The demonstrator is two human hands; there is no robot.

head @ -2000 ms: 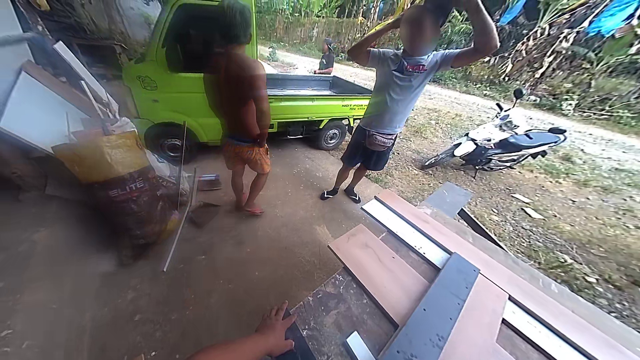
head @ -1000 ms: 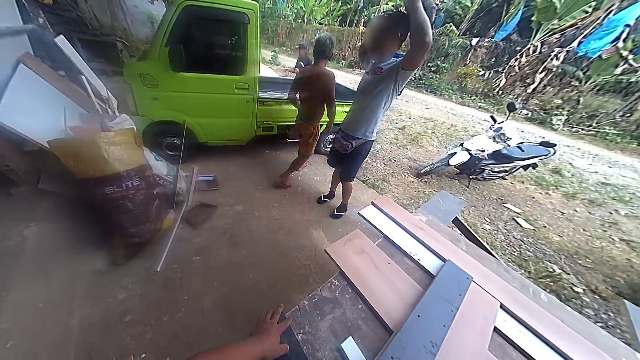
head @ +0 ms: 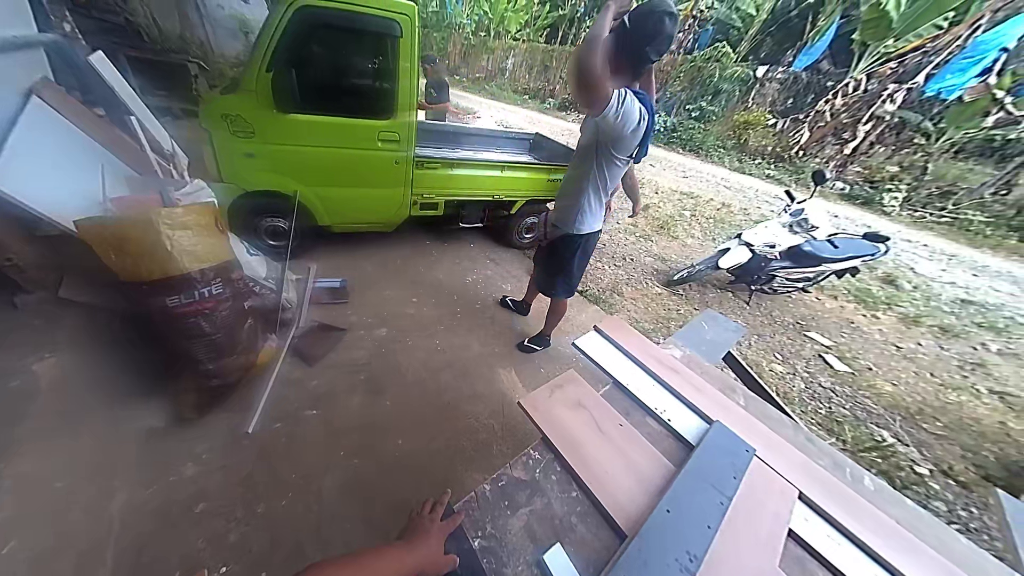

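Note:
My left hand (head: pixel 430 534) rests with spread fingers on a dark piece (head: pixel 464 544) at the near left edge of a worn work table (head: pixel 524 500). My right hand is out of view. On the table, to the right of my hand, lie a pinkish-brown board (head: pixel 600 452), a long board of like colour (head: pixel 768 432) and white strips (head: pixel 644 388). A grey board (head: pixel 688 504) lies crosswise over them. A small white piece (head: pixel 559 560) lies close to my hand.
A person (head: pixel 596 168) stands beyond the table, arms raised, by a green pickup truck (head: pixel 344 152); others are partly hidden behind. A motorcycle (head: pixel 784 248) is parked at the right. A filled sack (head: pixel 192 296) and leaning panels (head: pixel 64 160) stand left, near thin strips (head: pixel 284 352) on the floor.
The person in the grey shirt has turned away toward the road. The shirtless person has walked from beside the truck to behind that person, now mostly hidden. My left hand stays on the dark piece.

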